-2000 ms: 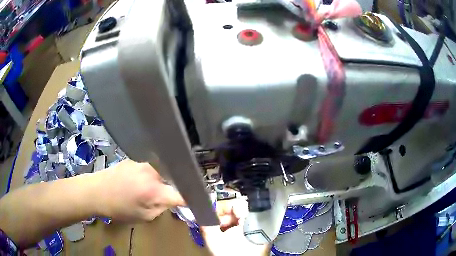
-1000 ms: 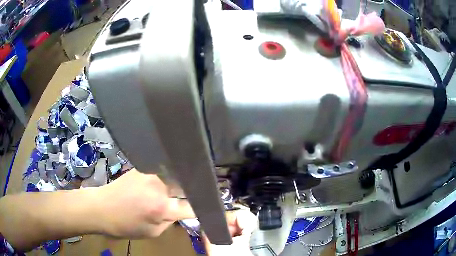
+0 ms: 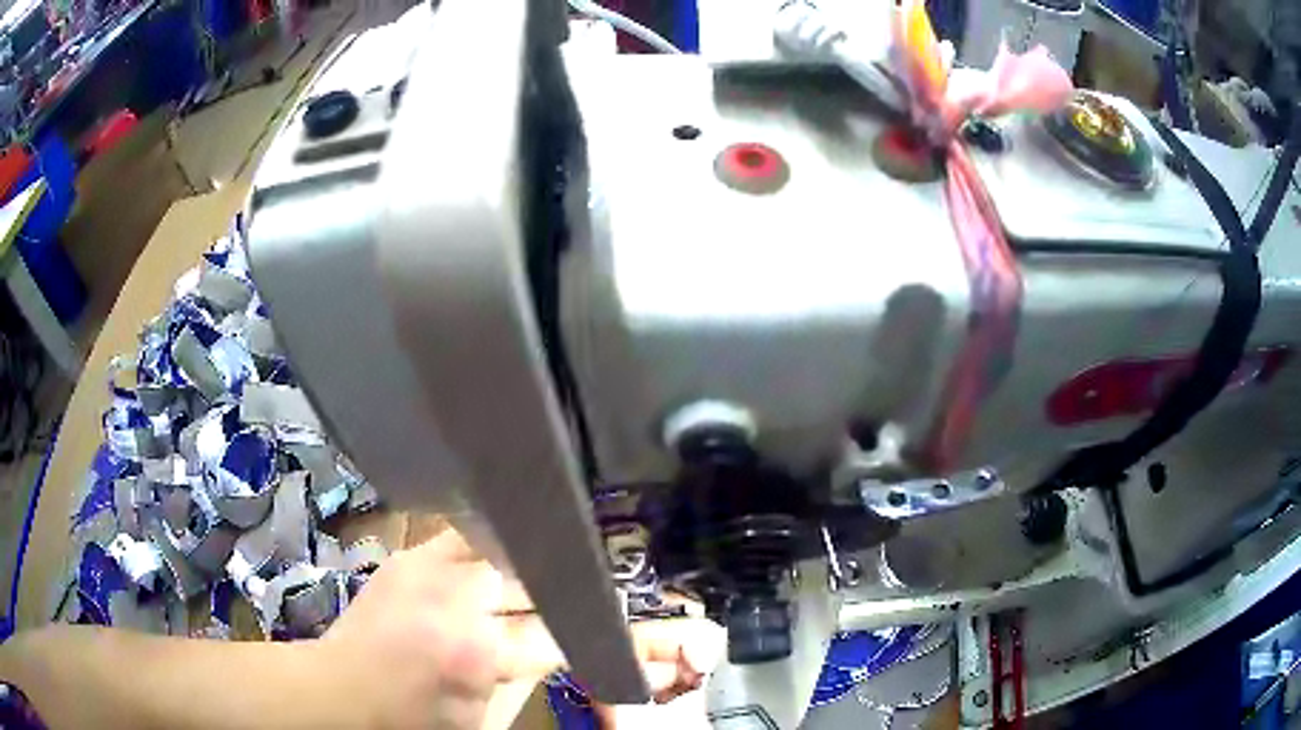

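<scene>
The large off-white sewing machine head [image 3: 742, 257] fills the middle. My left hand [image 3: 442, 628] is at its lower left, with its fingertips behind the pale front bar near the presser foot area [image 3: 635, 571]. My right hand [image 3: 678, 663] is small in view beside the needle area, mostly hidden by the bar and cut off by the bottom edge. A bit of blue workpiece [image 3: 571, 702] shows under the fingers; the rest of it is hidden. Whether each hand grips it cannot be made out.
A tangled heap of blue and grey bands [image 3: 228, 456] lies on the brown table [image 3: 157, 271] at the left. Blue and grey rounded pieces [image 3: 870, 663] lie under the machine arm. A red-handled tool [image 3: 1007, 670] is on the machine base, right. A pink cloth tie [image 3: 985, 271] hangs on the head.
My left hand has moved lower, uncovering more of the heap. The view shifted with the head, so the machine sits slightly lower and further right than two seconds ago.
</scene>
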